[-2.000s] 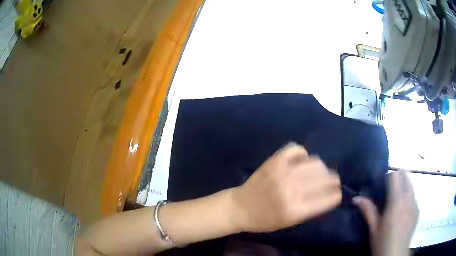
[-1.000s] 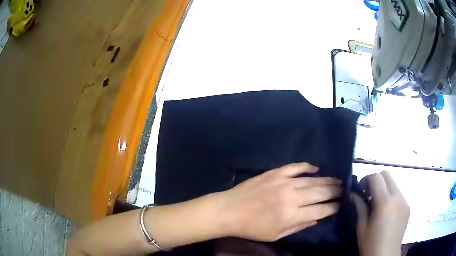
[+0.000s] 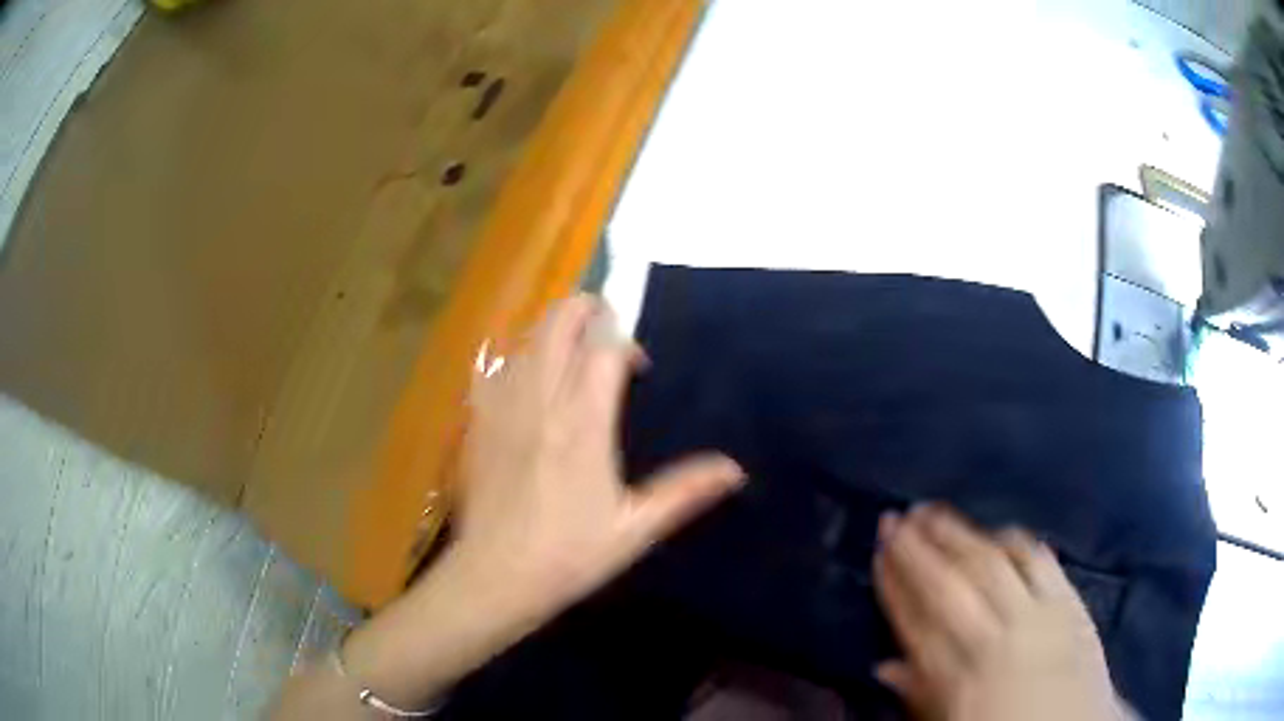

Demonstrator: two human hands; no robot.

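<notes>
A dark garment panel (image 3: 873, 366) lies on the white table, with a curved cut-out at its upper right. A narrow rectangular outline, perhaps a pocket opening (image 3: 1098, 589), shows at its lower right, partly hidden by my right hand. My left hand (image 3: 563, 451), slightly blurred, is over the panel's left edge with fingers apart and nothing held. My right hand (image 3: 986, 606) rests palm down on the panel beside the outline, fingers close together; whether it pinches any cloth cannot be told.
The sewing machine head (image 3: 1250, 211) is cut off at the right edge, with the bed cover (image 3: 1141, 289) beside the panel. Blue scissors handles (image 3: 1205, 88) lie at the upper right. An orange taped edge (image 3: 528, 226) and brown cardboard (image 3: 282, 211) are at left.
My left hand has left the panel's middle for its left edge, fingers spread. My right hand has moved from the right edge onto the panel. The right edge lies flat again. The view has shifted.
</notes>
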